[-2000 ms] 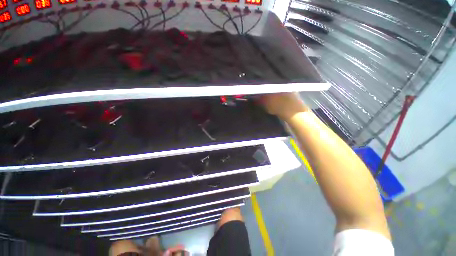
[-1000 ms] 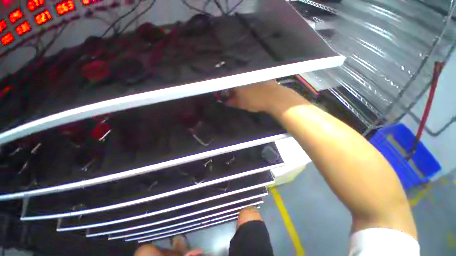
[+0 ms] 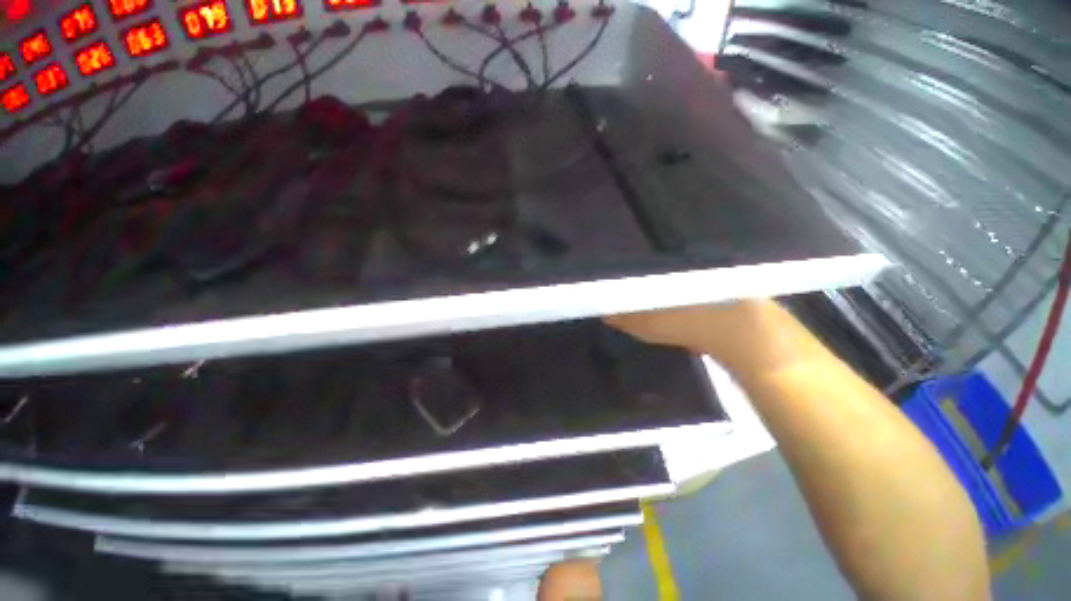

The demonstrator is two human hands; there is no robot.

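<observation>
My right hand (image 3: 693, 326) reaches from the right in under the white front edge of the top shelf (image 3: 470, 308). Its fingers are hidden below that shelf, so what they hold cannot be told. My left hand cannot be seen. A small dark device with a bright glint (image 3: 479, 243) lies on the black covering of the top shelf. A light-rimmed loop shape (image 3: 444, 402) lies on the shelf below, left of my hand.
Red digital readouts (image 3: 208, 18) and black charging leads (image 3: 308, 73) line the back panel. More white-edged tiers (image 3: 352, 522) lie below. At right are shiny wire shelving (image 3: 928, 153), a blue bin (image 3: 981, 452) and a red pole (image 3: 1045, 340).
The view has shifted, and the top shelf's edge sits lower in the picture. My right hand, visible at a small device a second before, now has its fingers out of sight under the shelf.
</observation>
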